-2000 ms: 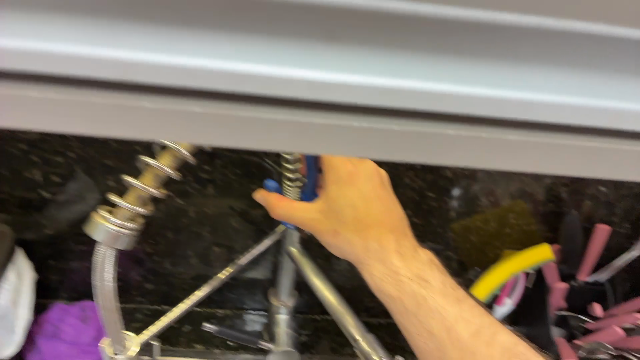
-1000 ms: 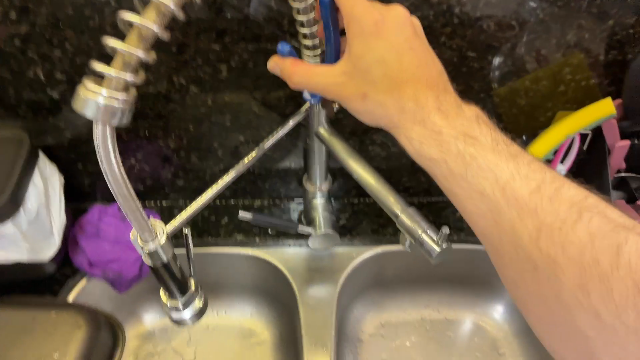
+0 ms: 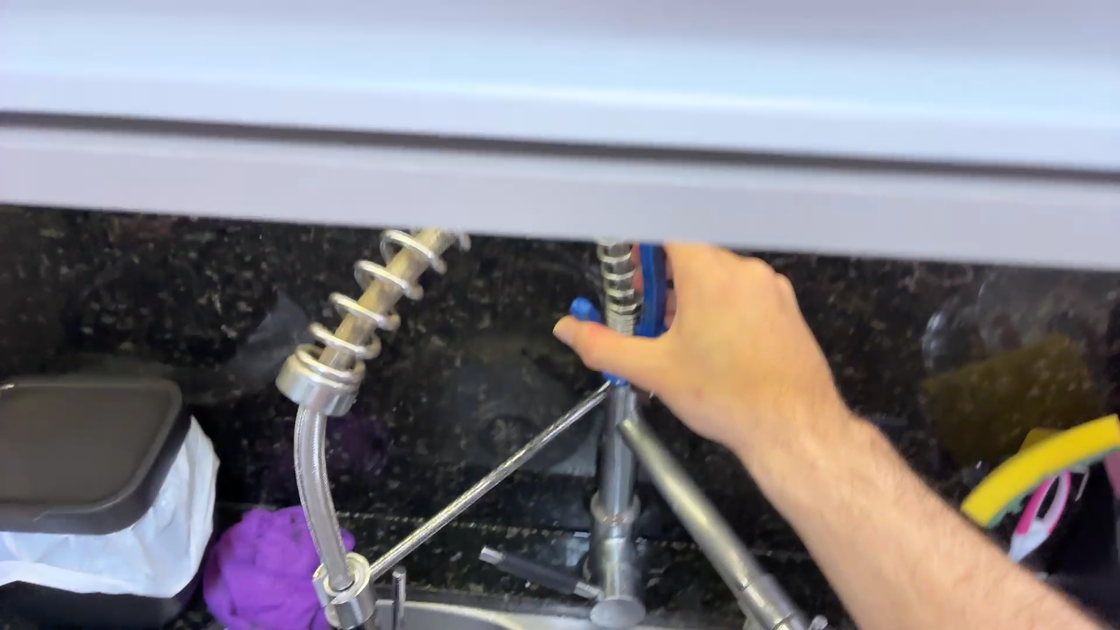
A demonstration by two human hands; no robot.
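Observation:
My right hand point(image 3: 735, 350) reaches in from the lower right and grips a blue tool point(image 3: 652, 290), whose exact kind cannot be told. The tool sits around the faucet's post, at the lower end of its coil spring point(image 3: 619, 289). My thumb lies across the front of the post, beside a blue knob-like end. A metal support arm point(image 3: 490, 483) runs from the post down to the holder ring point(image 3: 344, 588) on the left. There the faucet's hose point(image 3: 317, 490) hangs below a stretched spring point(image 3: 376, 297). My left hand is not in the view.
A pale cabinet edge point(image 3: 560, 197) crosses the top and hides the upper faucet. A black-lidded bin point(image 3: 87, 451) with a white liner and a purple cloth point(image 3: 267, 569) are at the left. A yellow sponge-like strip point(image 3: 1041, 468) is at the right. The sink rim point(image 3: 455, 614) shows below.
The view has shifted, so the cabinet edge again covers the top and the sink bowls have mostly left the picture. My right hand has stayed at the post with the blue tool.

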